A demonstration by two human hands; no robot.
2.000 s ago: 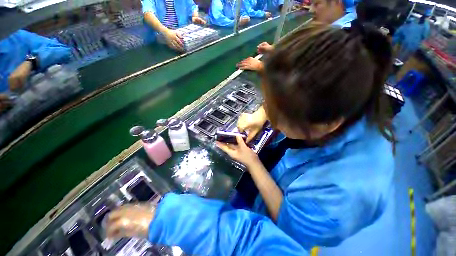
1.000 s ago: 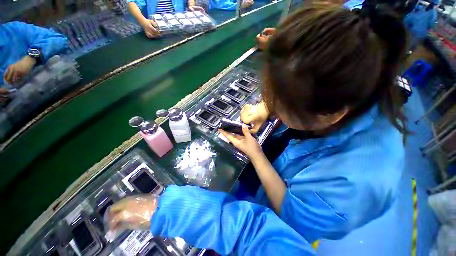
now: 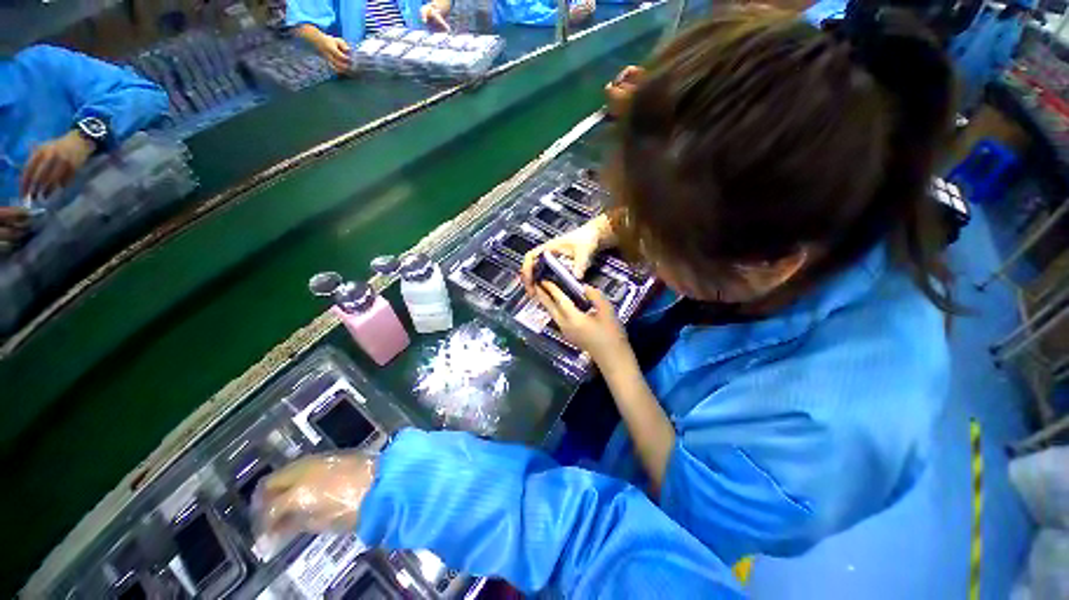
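Note:
My right hand (image 3: 311, 498) comes in on a blue sleeve from the lower right. Its fingers are bent down over the clear tray (image 3: 164, 463), with a small pale wipe (image 3: 269, 544) at the fingertips, blurred. The hand covers part of a phone under it. An open-pocket tray holds a dark-screened phone (image 3: 342, 423) behind the hand and another phone (image 3: 202, 549) to its left. A white printed label (image 3: 322, 566) lies just below the hand. My left hand is not in view.
A pink bottle (image 3: 372, 324), a white bottle (image 3: 424, 295) and a heap of white wipes (image 3: 464, 373) stand beyond the tray. A neighbouring worker (image 3: 797, 387) sits close on the right, handling a phone (image 3: 565, 281). A green conveyor (image 3: 293, 252) runs behind.
My right hand stays over the same part of the tray, shifting slightly. The neighbour's hands have lifted and turned their phone. The view has shifted a little.

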